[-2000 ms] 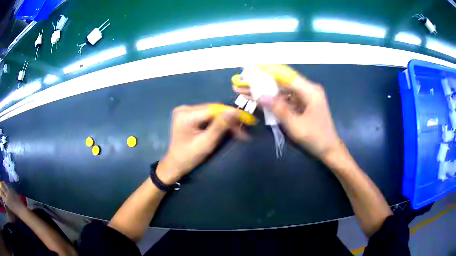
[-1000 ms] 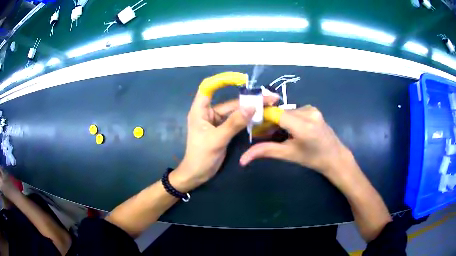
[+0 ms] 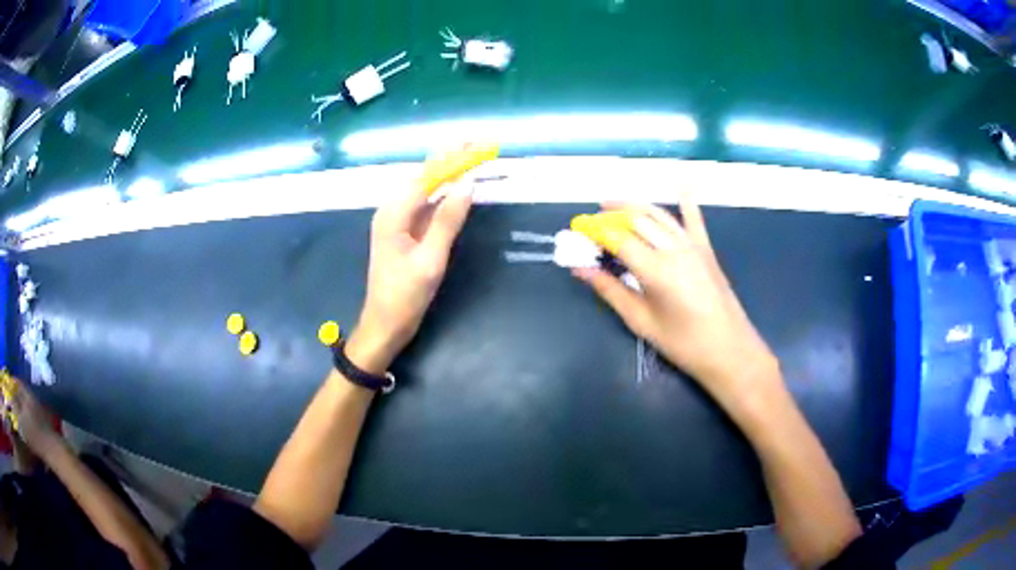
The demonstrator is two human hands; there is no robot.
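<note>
My right hand (image 3: pixel 668 278), with a yellow finger cot, holds a small white wired unit (image 3: pixel 576 249) over the dark bench. Two pale wires point left from it; its dark end is partly hidden by my fingers. Thin pale wires (image 3: pixel 643 362) also show below my right hand; what they belong to is hidden. My left hand (image 3: pixel 407 251), with a yellow cot, is raised at the white rail (image 3: pixel 780 189). A whitish patch and a thin dark line show at its fingertips, but I cannot tell if it holds anything.
Several wired units lie on the green belt (image 3: pixel 624 78), one (image 3: pixel 485 52) beyond my left hand. Three yellow discs (image 3: pixel 247 343) lie left on the bench. A blue bin (image 3: pixel 908 367) with white housings stands right. Another person's hand (image 3: pixel 28 418) and white parts (image 3: pixel 37 351) are far left.
My hands have moved apart, my left hand up to the rail. The right hand now holds a unit with wires pointing left. Another unit shows on the belt beyond my left hand.
</note>
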